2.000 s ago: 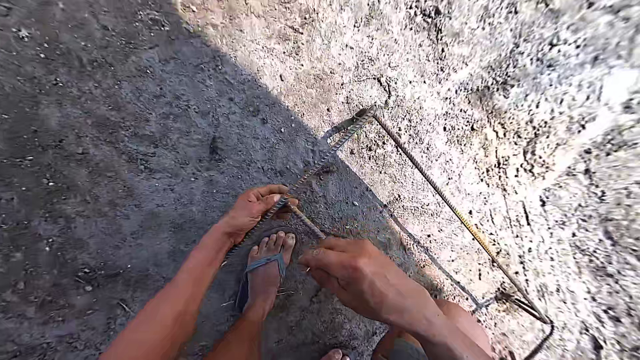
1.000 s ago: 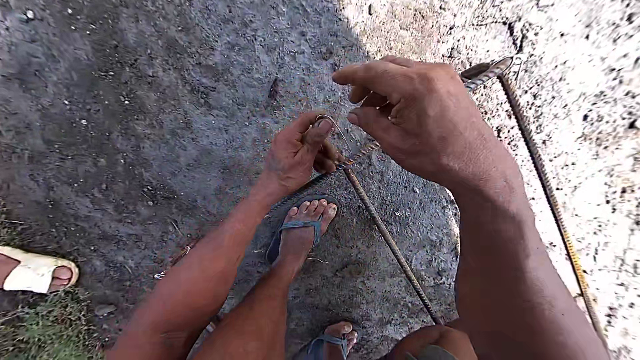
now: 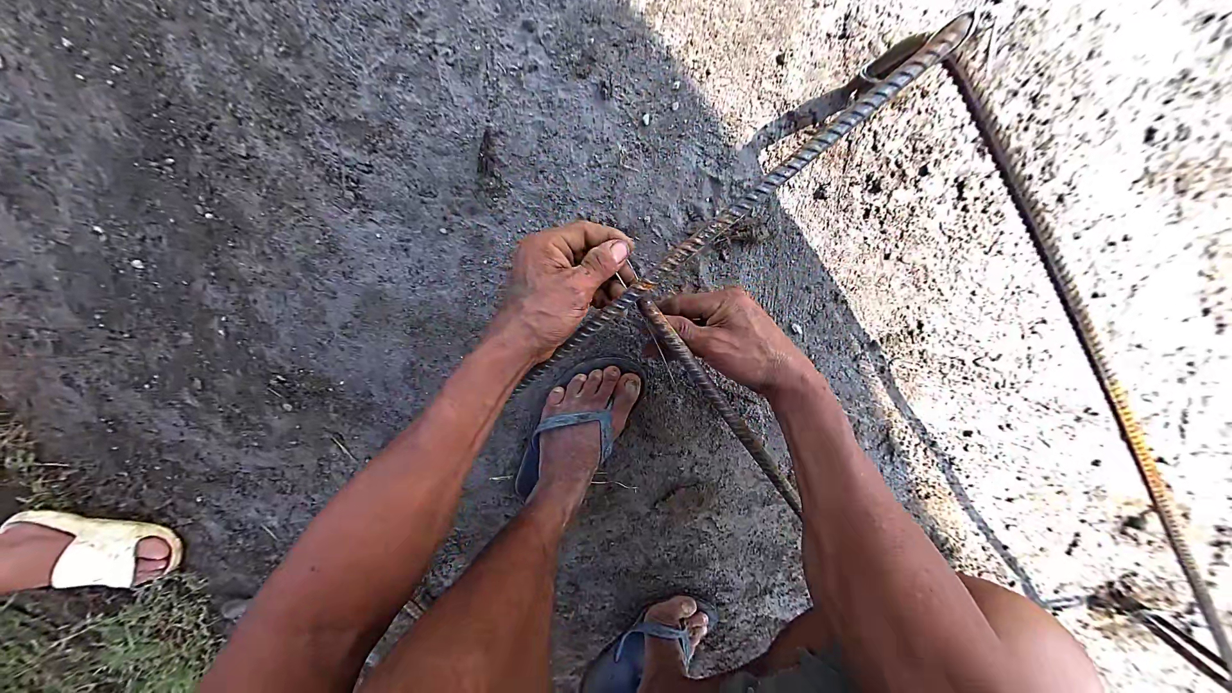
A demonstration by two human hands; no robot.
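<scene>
A ribbed steel rebar (image 3: 799, 159) runs diagonally up to the right. A second rebar (image 3: 722, 404) meets it near my hands and slopes down toward my right forearm. My left hand (image 3: 568, 279) pinches a thin tie wire (image 3: 630, 272) between thumb and forefinger, just above the joint. My right hand (image 3: 727, 332) is on the joint's right side, its fingers around the top of the second bar and a thin wire; what exactly its fingertips grip is partly hidden.
A third rebar (image 3: 1068, 298) with a yellowish stretch descends along the right side from the upper corner. My feet in blue flip-flops (image 3: 575, 423) stand close below the joint. Another person's foot in a pale sandal (image 3: 96, 553) is at lower left, beside grass (image 3: 135, 635).
My right hand, raised above the bars a second ago, has come down to the joint. My left hand remains beside the joint, with the wire at its fingertips.
</scene>
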